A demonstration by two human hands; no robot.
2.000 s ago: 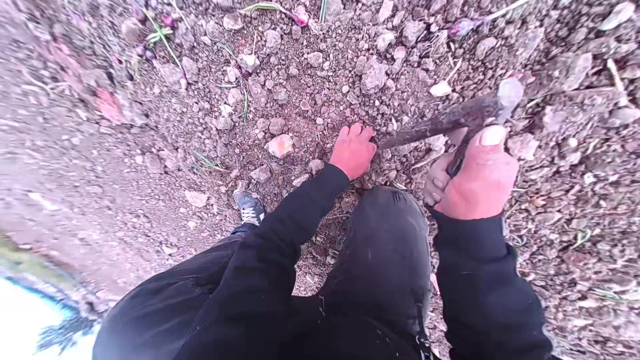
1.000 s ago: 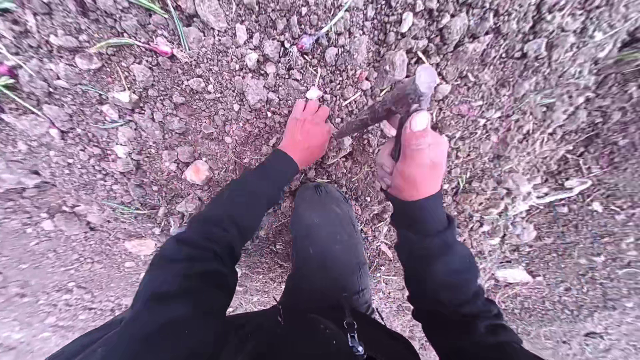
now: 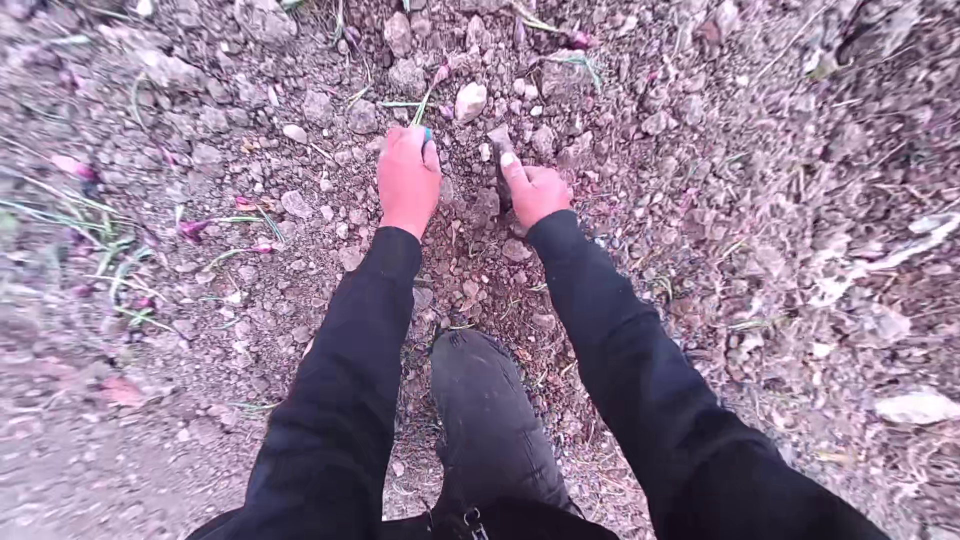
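My left hand [image 3: 409,178] has its fingers curled around the green leaves of a small onion [image 3: 421,101], whose pink bulb points up and away from me. To its right, my right hand [image 3: 537,191] grips a dark hand tool with a pale end [image 3: 501,154], thumb on top, low over the loose soil. The lower part of the tool is hidden by the hand. A pale stone [image 3: 470,103] lies just beyond, between the two hands. More onions with purple bulbs lie about, one [image 3: 193,229] at the left and one [image 3: 579,39] at the top.
Stony, cloddy soil surrounds both hands. A loose group of onions with green leaves [image 3: 112,251] is at the far left. My knee [image 3: 480,390] rests close below the hands. Dry plant remains [image 3: 889,259] and a pale stone [image 3: 916,406] are at the right.
My left hand has gone from resting on the soil to holding onion leaves. The tool in my right hand has turned from slanting across toward the left hand to nearly upright in view.
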